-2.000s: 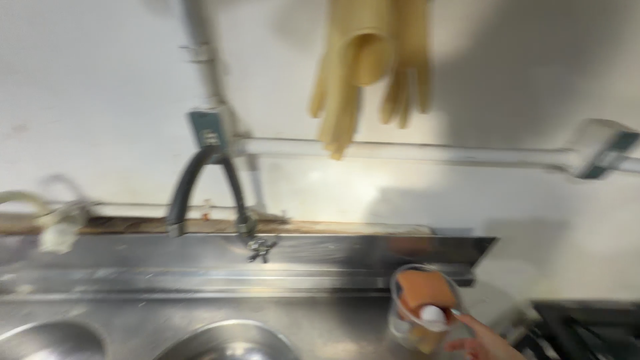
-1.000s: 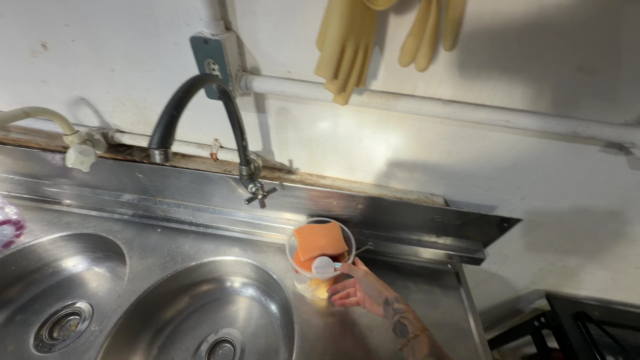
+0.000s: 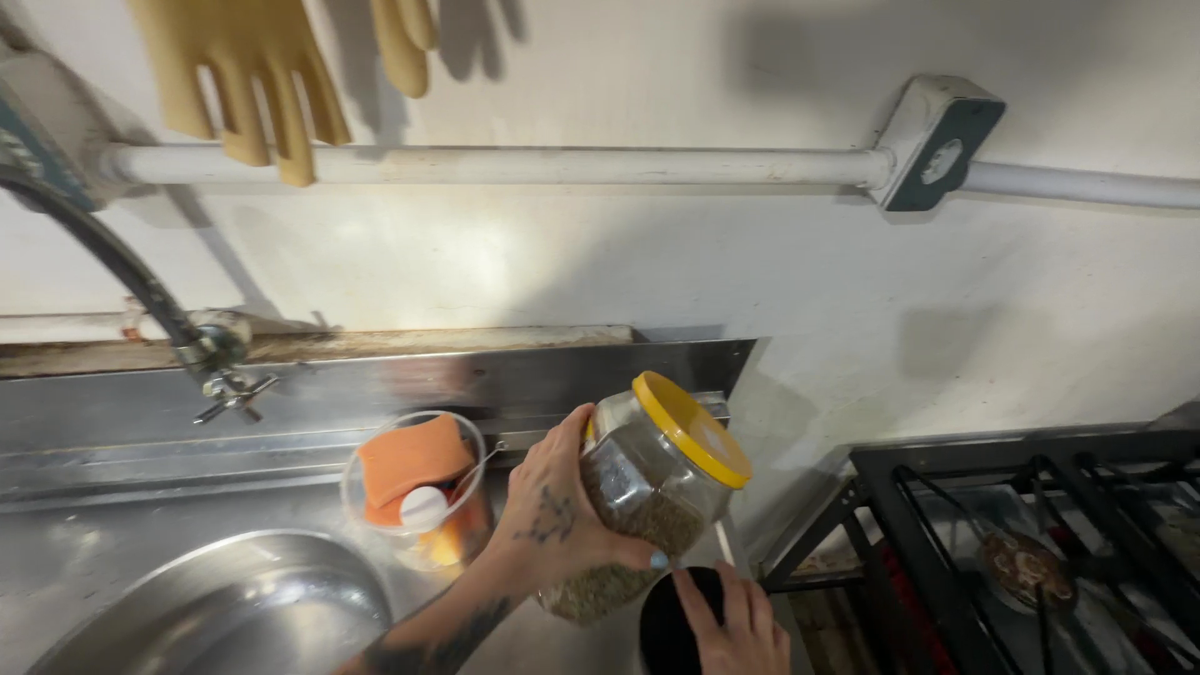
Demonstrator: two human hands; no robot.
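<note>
My left hand [image 3: 562,516] grips a clear jar [image 3: 647,469] with a yellow lid [image 3: 692,429]; the jar is tilted and holds dried greenish-brown matter. Just below it on the right, my right hand [image 3: 736,623] has its fingers on a round black object [image 3: 677,623], partly cut off by the bottom edge. Left of the jar, a clear plastic container [image 3: 352,487] on the steel counter holds an orange cloth or sponge [image 3: 417,459] and a bottle with a white cap [image 3: 424,508].
A steel sink basin [image 3: 244,600] lies at the lower left, below a black faucet [image 3: 122,253]. Yellow rubber gloves [image 3: 253,75] hang on the wall above a white pipe [image 3: 562,167] and an outlet box [image 3: 937,141]. A black gas stove [image 3: 984,525] stands at the right.
One second ago a hand was at the clear container; now both my hands are in view right of it, the left one holding the jar. The view has shifted right.
</note>
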